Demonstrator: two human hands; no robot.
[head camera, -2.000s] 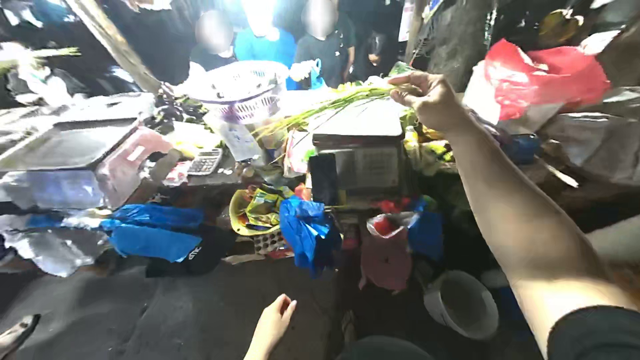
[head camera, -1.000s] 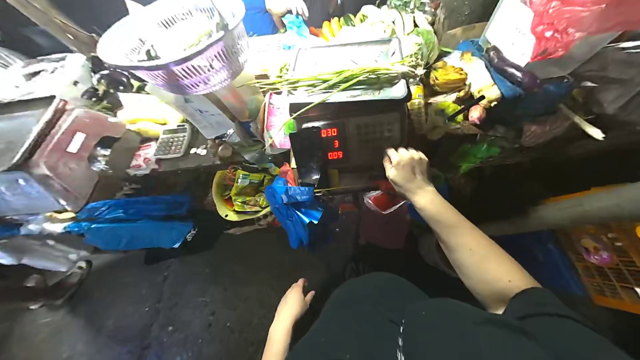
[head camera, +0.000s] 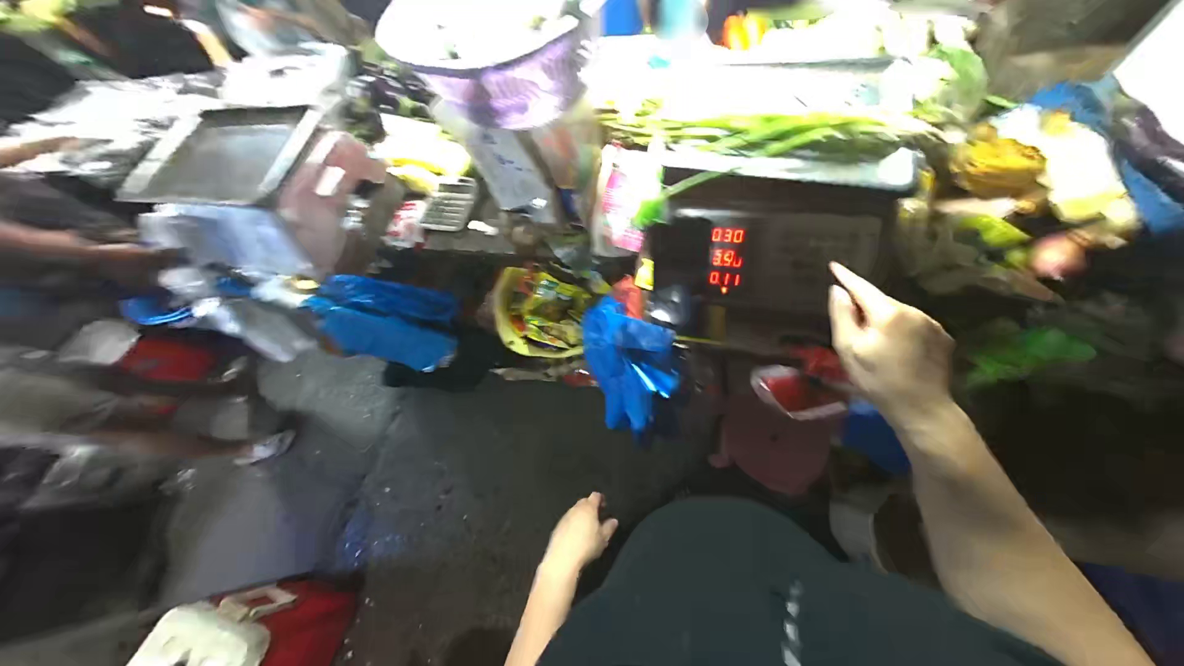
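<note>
My right hand (head camera: 888, 338) is at the front of a digital scale (head camera: 786, 245), its index finger extended toward the keypad side and the other fingers curled; whether the fingertip touches is unclear. Red digits glow on the scale's display. Long green vegetable stalks (head camera: 768, 131) lie across the weighing pan. My left hand (head camera: 580, 534) hangs low over the dark floor, with nothing in it and its fingers slightly apart. Blue plastic bags (head camera: 624, 356) hang below the scale's left side, beside a yellow container (head camera: 507, 324) of small packets.
A purple and white plastic basket (head camera: 518, 88) stands left of the scale, near a calculator (head camera: 450, 204). Another scale (head camera: 227, 162) is farther left. Yellow produce (head camera: 999, 165) and a round onion-like vegetable (head camera: 1057, 255) lie at right. People's limbs are blurred at the left edge.
My right hand has left the green stalks it held two seconds ago and come down to the scale's front. The red digits differ from a second ago. The view has tilted downward.
</note>
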